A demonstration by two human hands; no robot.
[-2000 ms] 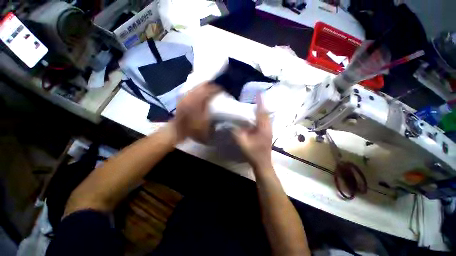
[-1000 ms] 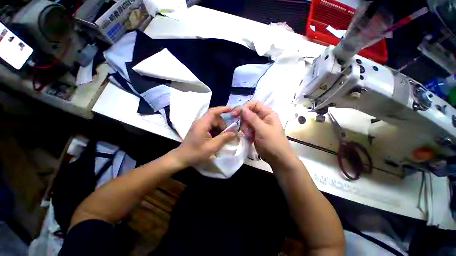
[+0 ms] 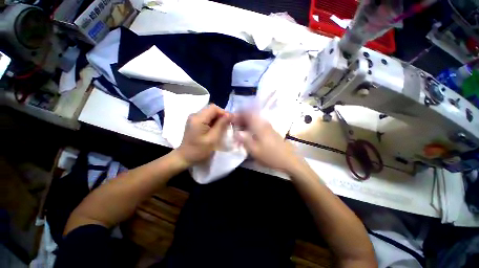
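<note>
A garment of navy panels, light grey-blue cloth and white fabric pieces lies spread on the table left of the sewing machine. My left hand pinches the white fabric near the table's front edge. My right hand is blurred, close beside it at the same fabric; its fingertips are unclear, so I cannot tell if it grips. A fold of white fabric hangs below both hands over the edge.
The sewing machine stands at the right. Dark red-handled scissors lie under its arm. A red plastic basket is behind it. A box stands at back left. Garment pieces are below the table at left; a wooden seat shows below.
The navy and grey-blue garment, bunched near my hands two seconds ago, lies spread out. My hands came together at the white fabric. In the last second my right hand drew slightly away from the left.
</note>
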